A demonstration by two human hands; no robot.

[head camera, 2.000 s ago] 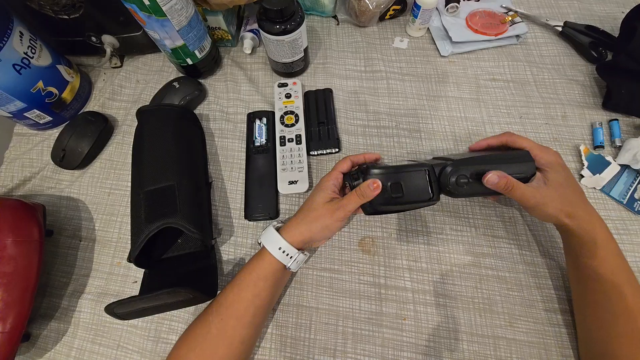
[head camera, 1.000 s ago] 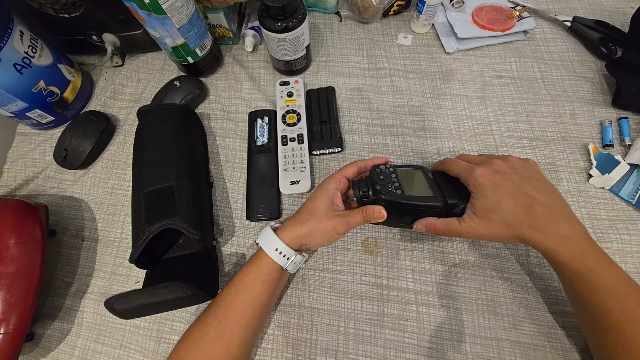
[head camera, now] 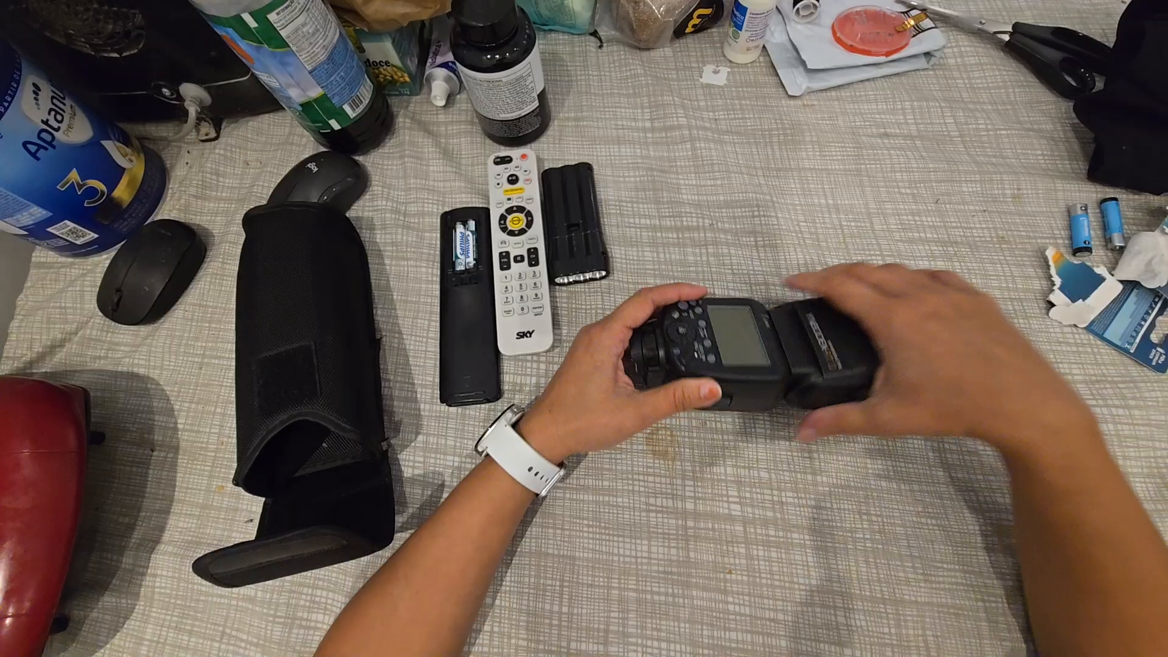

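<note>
My left hand (head camera: 620,374), with a white-strapped watch on the wrist, grips the foot end of a black camera flash (head camera: 739,342), its screen and buttons facing up. Around the flash head, my right hand (head camera: 922,351) is spread, fingers above and thumb below; it is slightly blurred, and whether it touches the head is hard to tell. Left of the flash lie a black battery holder (head camera: 575,224), a white remote control (head camera: 518,265) and a black remote (head camera: 470,319) with batteries showing in its bay. An open black fabric pouch (head camera: 306,356) lies further left.
Two computer mice (head camera: 152,271) and a blue tin (head camera: 73,155) are at the left, above a red glossy object (head camera: 36,493). Bottles (head camera: 500,78) line the back. At the right are scissors (head camera: 1049,55), blue batteries (head camera: 1080,230) and torn packaging (head camera: 1127,319).
The flash has been turned so its screen and buttons face up, and its head shows more now. My right hand has loosened and spread from its closer hold on the head.
</note>
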